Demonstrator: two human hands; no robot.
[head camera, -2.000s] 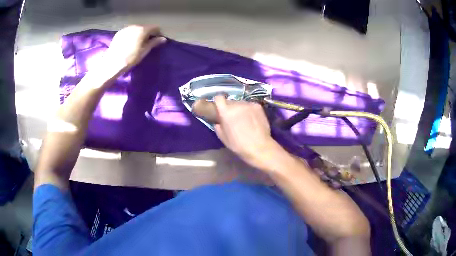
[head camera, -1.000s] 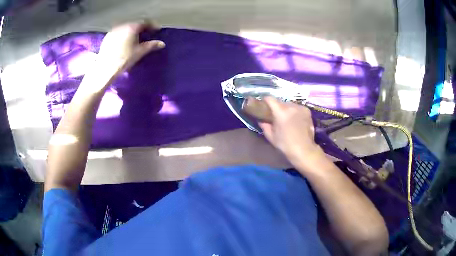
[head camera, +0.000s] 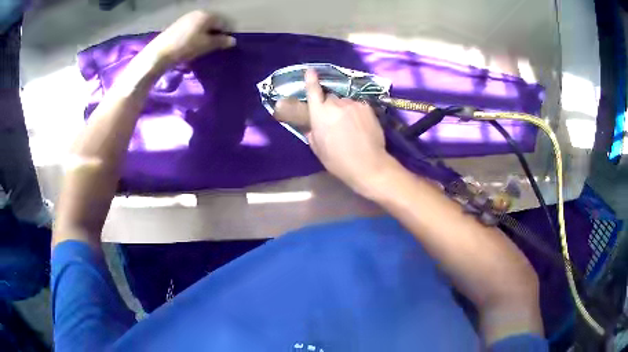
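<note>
Purple trousers (head camera: 227, 103) lie flat across the table, wider and crumpled at the left, narrower at the right. A silvery steam iron (head camera: 303, 80) with a brown handle rests on the middle of them, its point to the left. My right hand (head camera: 344, 134) is closed around the iron's handle, one finger extended along its top. My left hand (head camera: 196, 38) is at the far edge of the trousers, fingers bent downward; whether it pinches the cloth is hard to tell.
A yellowish steam hose (head camera: 551, 130) and a black cord (head camera: 516, 155) run from the iron over the table's right side and down. Brass fittings (head camera: 501, 201) hang by my right forearm. The beige table (head camera: 275, 220) has sunlit stripes. A blue crate (head camera: 602, 237) stands below right.
The iron slid right along the trousers with my right hand, then came back left and farther from me. My left hand stayed near the far edge, its fingers now more curled.
</note>
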